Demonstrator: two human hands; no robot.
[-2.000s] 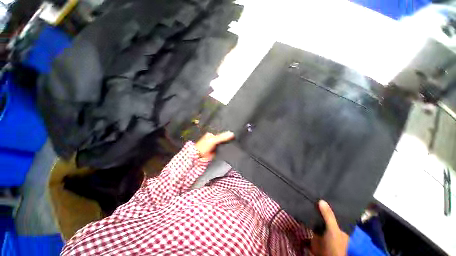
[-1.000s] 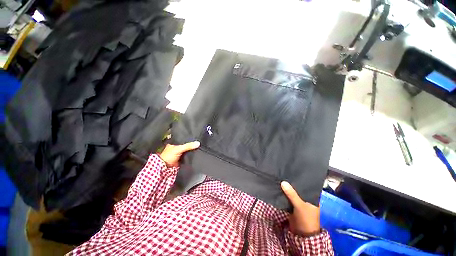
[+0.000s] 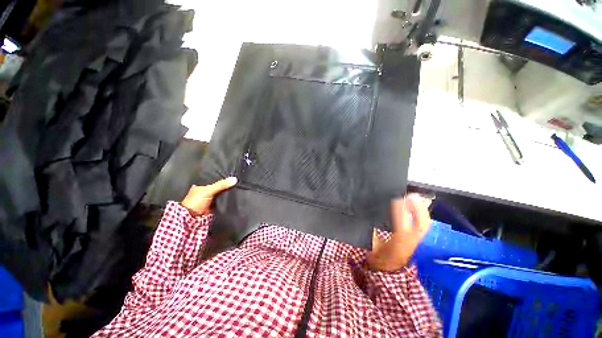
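A black fabric panel (image 3: pixel 389 152) lies from the machine's needle area to the table's front edge and over my lap. A shinier patterned black pocket piece (image 3: pixel 303 132) is on it. A dark zipper strip (image 3: pixel 290 196) crosses its near part, with a small pale spot, perhaps the slider (image 3: pixel 248 158), at its left end. My left hand (image 3: pixel 204 195) grips the panel's left near edge, thumb on top. My right hand (image 3: pixel 404 231) is at the panel's right near edge, raised and blurred, with its fingers bent; its hold on the cloth is unclear.
A heap of black cut pieces (image 3: pixel 99 119) is at the left. The white sewing machine (image 3: pixel 455 20) with its lit screen (image 3: pixel 550 40) is upper right. Silver snips (image 3: pixel 507 137) and a blue pen (image 3: pixel 573 157) lie on the white table (image 3: pixel 462 158). A blue crate (image 3: pixel 462 277) is below.
My right hand has come off the zipper's right end and moved up to the panel's right edge. My left hand still holds the panel. The view has shifted, so the machine shows further left.
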